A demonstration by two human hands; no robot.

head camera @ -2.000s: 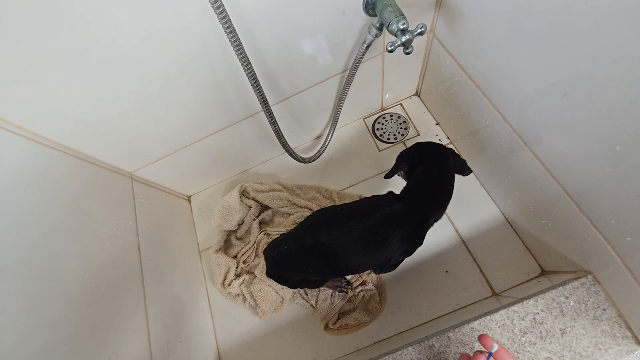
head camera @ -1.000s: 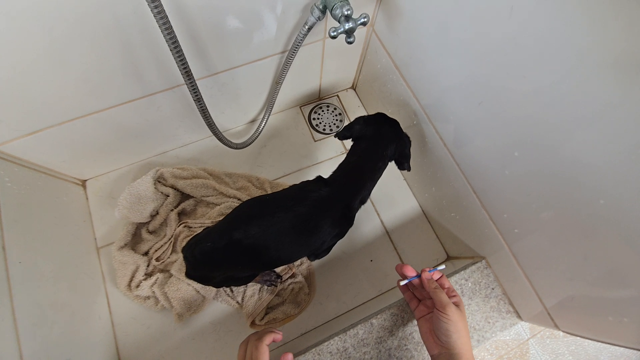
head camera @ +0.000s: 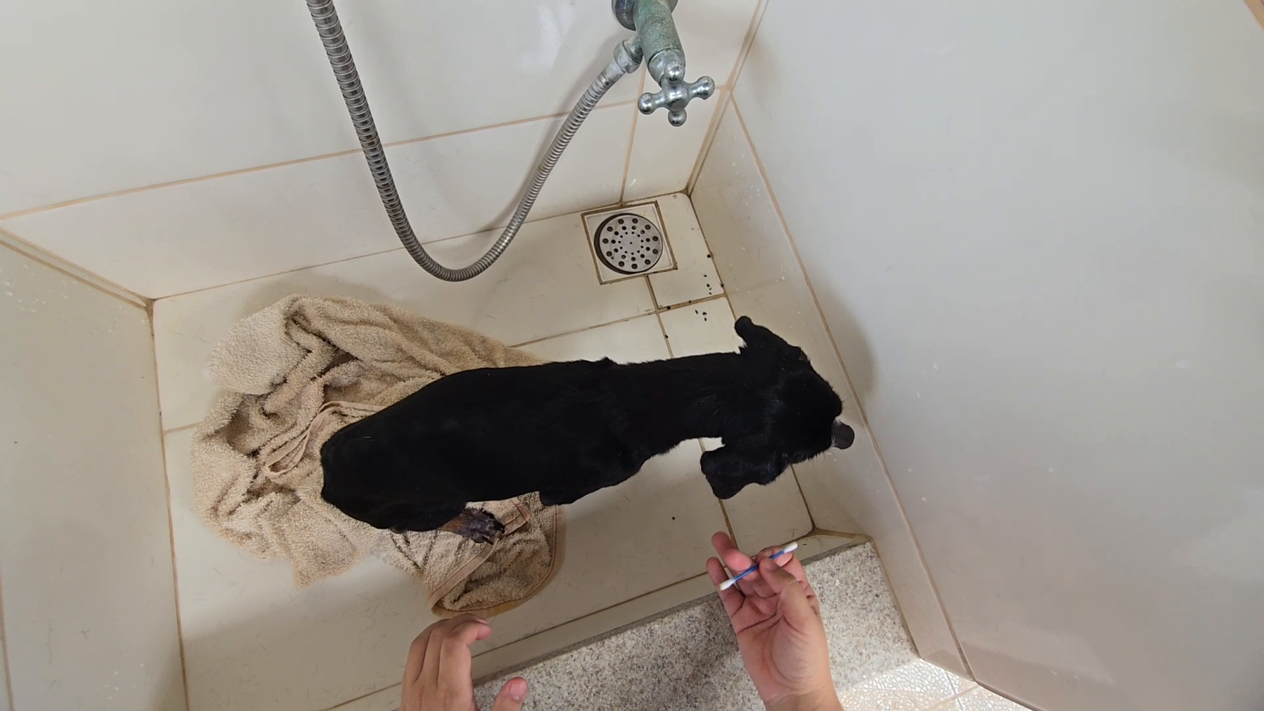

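Observation:
A black dog [head camera: 533,425] stands partly on a crumpled beige towel [head camera: 267,395] on the tiled shower floor, its head toward the right wall. Between the thumb and fingers of my right hand [head camera: 775,617] is a cotton swab [head camera: 758,567] with a blue stem and white tips, held just below the dog's head. My left hand [head camera: 449,667] is at the bottom edge of the view, below the towel's lower end. Its thumb and fingers are apart and it holds nothing visible.
A granite curb [head camera: 632,652] runs along the near side of the shower. At the far corner is a round metal drain [head camera: 629,243]. A flexible metal hose [head camera: 380,178] hangs from a tap [head camera: 675,94] on the back wall. Tiled walls stand left and right.
The dog's head has turned and now points to the right wall. My left hand, out of view two seconds ago, has come in at the bottom. The swab stays in my right hand.

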